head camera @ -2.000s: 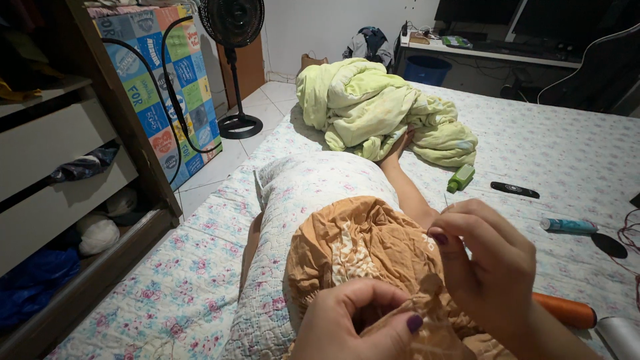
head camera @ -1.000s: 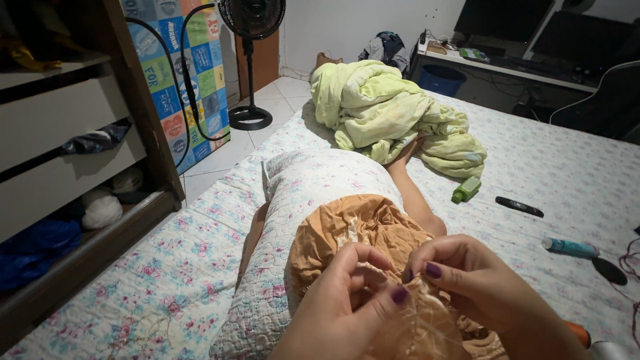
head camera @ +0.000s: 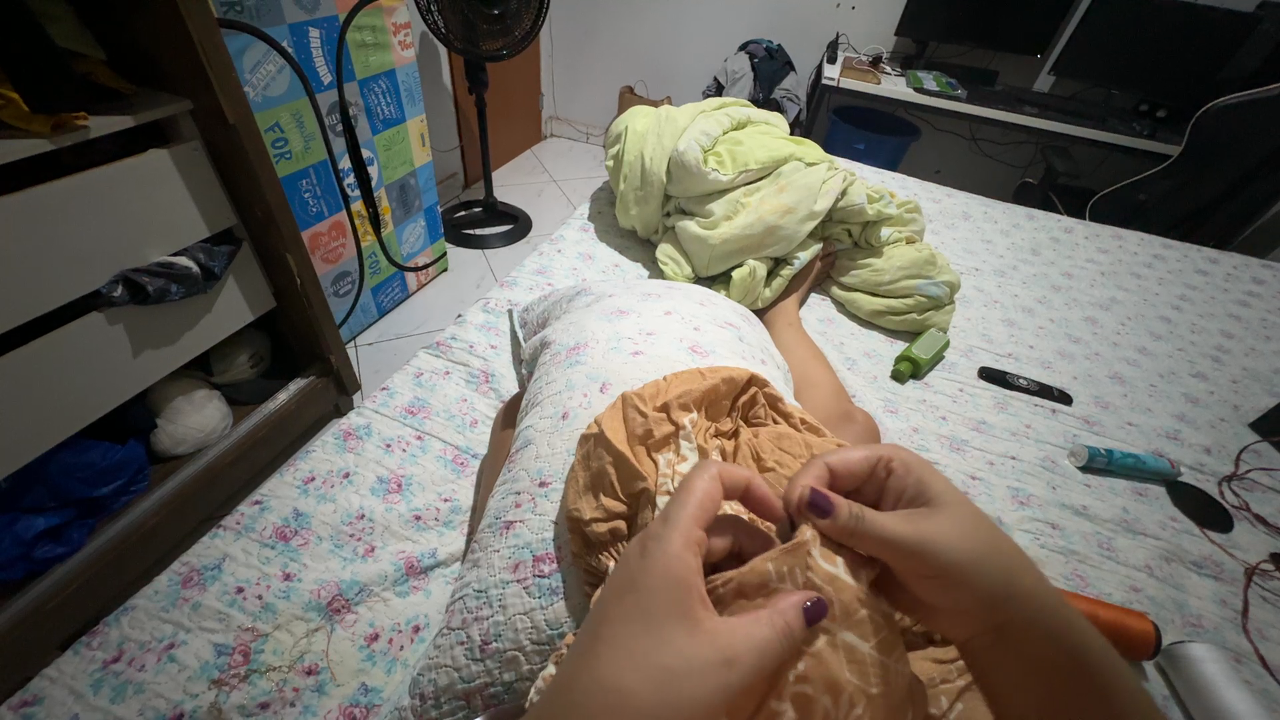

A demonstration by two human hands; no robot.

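Note:
A crumpled tan-orange cloth with a whitish pattern and gathered edges [head camera: 640, 440] lies over a floral quilted pillow [head camera: 640, 320] across my lap. My left hand [head camera: 700, 600] pinches a raised fold of this cloth, thumb toward the camera and fingers behind it. Close against it, my right hand [head camera: 900, 530] grips the same fold between thumb and index finger. Whether a needle or other small thing is between the fingertips cannot be told. Part of the cloth is hidden behind both hands.
On the floral bedspread [head camera: 1050, 290] are a bunched green blanket [head camera: 760, 200], a green bottle [head camera: 920, 355], a black remote-like object [head camera: 1024, 385], a teal tube [head camera: 1124, 462], an orange thread spool [head camera: 1115, 625] and a grey spool [head camera: 1210, 680]. Open drawers [head camera: 110, 230] stand left, a fan [head camera: 485, 150] behind.
Two seconds ago my hands were farther apart, the right one raised; they came together at the cloth and remain close there now.

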